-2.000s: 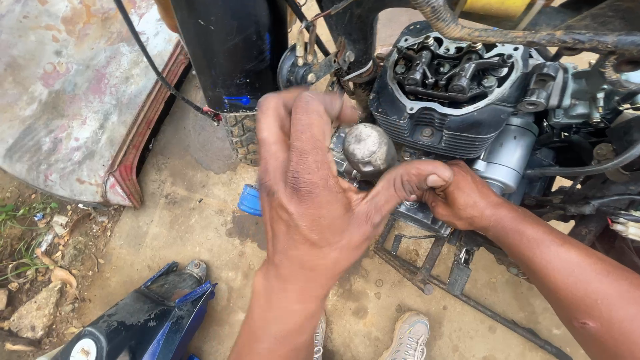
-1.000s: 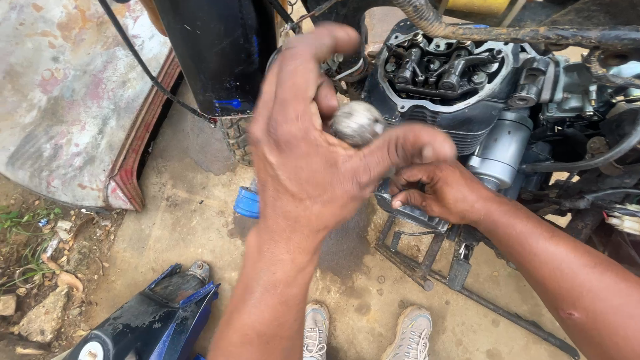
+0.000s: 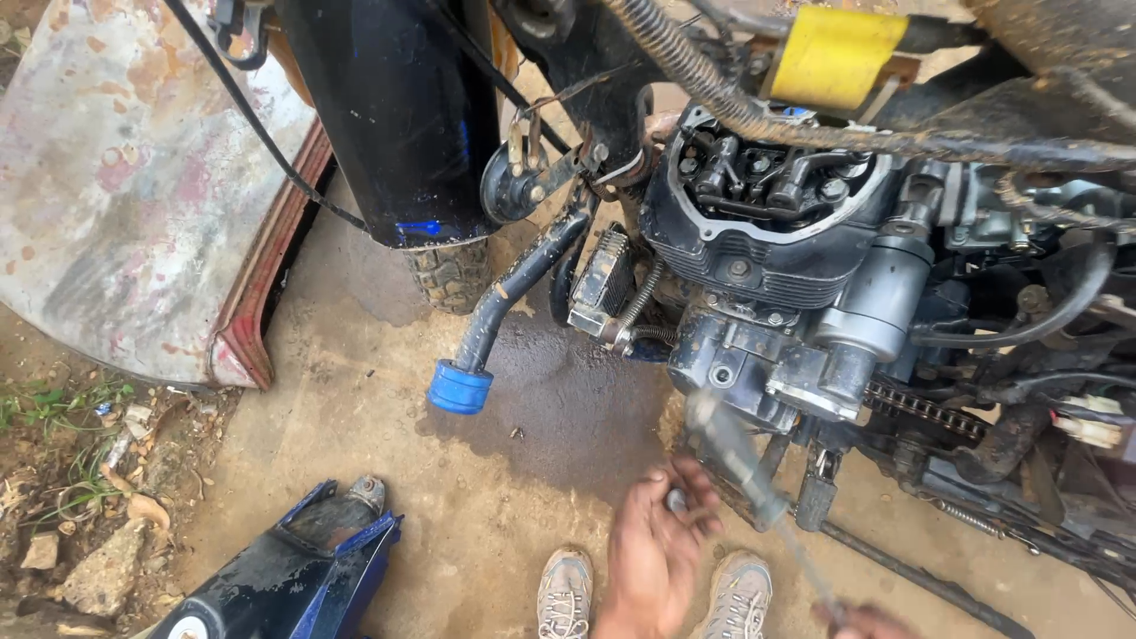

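Low in the head view, my left hand point(image 3: 655, 550) is palm up, its fingers curled around a small metal piece point(image 3: 676, 500), perhaps a bolt or socket. At the bottom edge, my right hand point(image 3: 870, 621), mostly cut off, grips the thin end of a long tool point(image 3: 750, 466) blurred by motion, perhaps a screwdriver. The tool's thick end points up toward the motorcycle engine's lower side cover point(image 3: 721, 355). Above, the cylinder head point(image 3: 754, 257) has its top uncovered, with rocker arms point(image 3: 790, 186) showing. A silver starter motor point(image 3: 874, 293) sits beside the cylinder.
A crash bar with a blue end cap point(image 3: 460, 387) juts out left of the engine. Behind it are the front tyre point(image 3: 448, 275) and black mudguard point(image 3: 399, 115). A worn panel point(image 3: 151, 195) lies at upper left, a dark blue body part point(image 3: 293, 568) at lower left. Shoes point(image 3: 565, 595) stand below.
Both hands have moved down, away from the engine. The rounded metallic object near my left hand is no longer seen. A long tool is now in my right hand, and the engine's lower side is uncovered to view.
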